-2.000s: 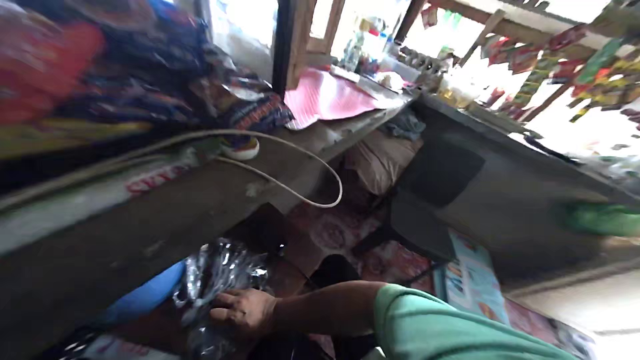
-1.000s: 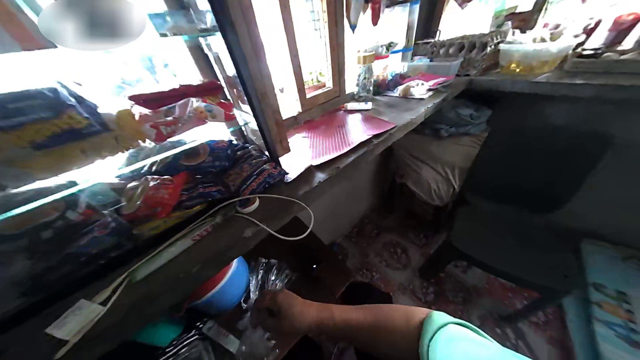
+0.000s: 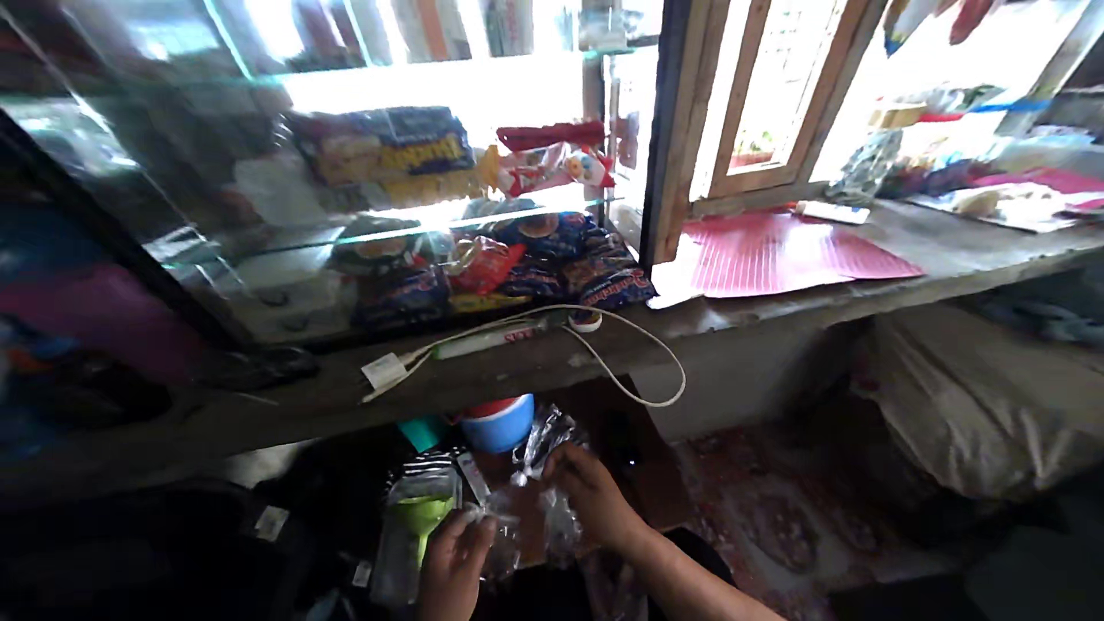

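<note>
My right hand (image 3: pixel 591 496) is at a clear plastic bag (image 3: pixel 552 435) below the counter, its fingers curled on the crinkled film. My left hand (image 3: pixel 455 552) is lower and to the left, with thumb and fingertips closed on thin clear plastic (image 3: pixel 496 526). Just left of that hand a green funnel (image 3: pixel 423 511) lies on a clear container (image 3: pixel 397 552). Behind the bags stands a blue tub (image 3: pixel 498 424) with a red top. More clear plastic hangs between the two hands; where one bag ends and another begins cannot be told.
Above my hands runs the counter edge (image 3: pixel 716 319), with a looped white cable (image 3: pixel 668 401) hanging over it and a white charger (image 3: pixel 384 371). A glass display case (image 3: pixel 483 216) holds snack packs. A pink sheet (image 3: pixel 776 254) lies at right; a covered bundle (image 3: pixel 975 397) is under the counter.
The view has swung left onto the display case. My left hand, not seen in the earlier frames, is now in view at the plastic. My right hand stays at the plastic bags.
</note>
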